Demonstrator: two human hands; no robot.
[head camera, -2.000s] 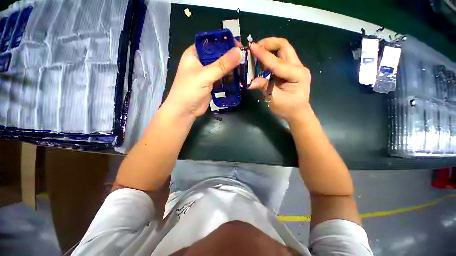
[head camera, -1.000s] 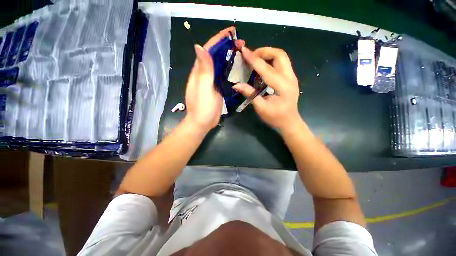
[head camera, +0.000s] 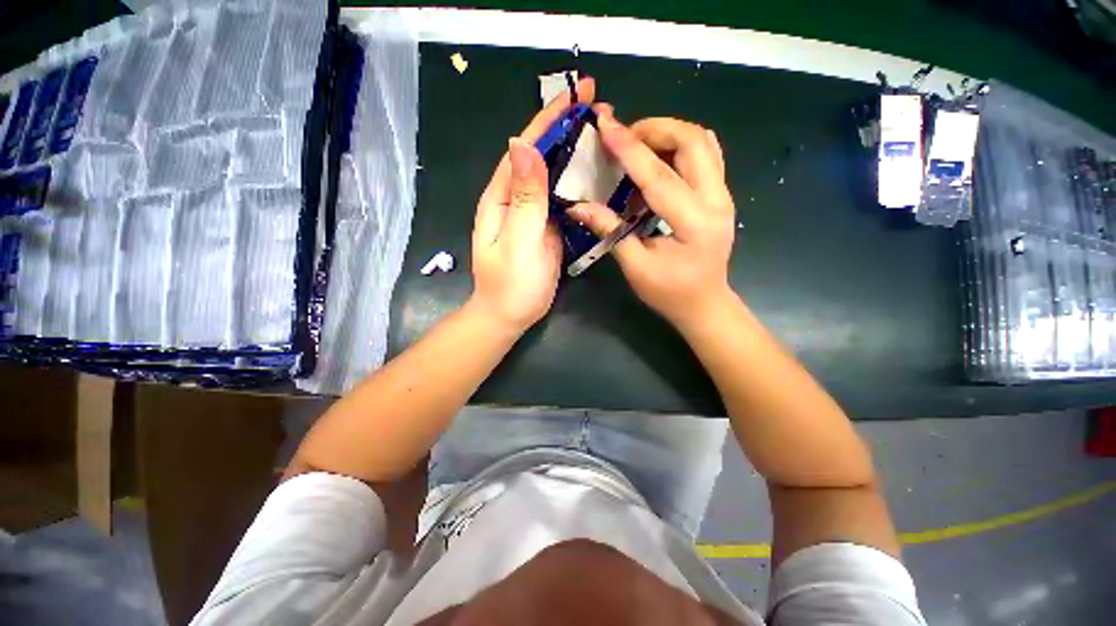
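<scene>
A deep blue housing (head camera: 559, 132), tilted and mostly hidden by fingers, is held in my left hand (head camera: 519, 239). A board assembly with a pale display face (head camera: 585, 166) lies at the housing, its lower part hidden. My right hand (head camera: 677, 214) pinches the board's upper end with the index finger and presses its right side with the thumb. Metallic tweezers (head camera: 602, 250) stick out below my right thumb, tucked in the same hand. How far the board sits in the housing cannot be told.
Foam-covered blister trays (head camera: 184, 184) with blue housings stand at the left. Two board assemblies (head camera: 901, 153) lie beside clear trays (head camera: 1040, 281) at the right. A white curved piece (head camera: 437, 262) and a pale scrap (head camera: 459, 61) lie on the green mat (head camera: 808, 281). A cardboard box (head camera: 196, 489) is below left.
The housing has turned from nearly upright and face-on to tilted, and the board has moved from beside it onto it. In the last second both hands have shifted only slightly.
</scene>
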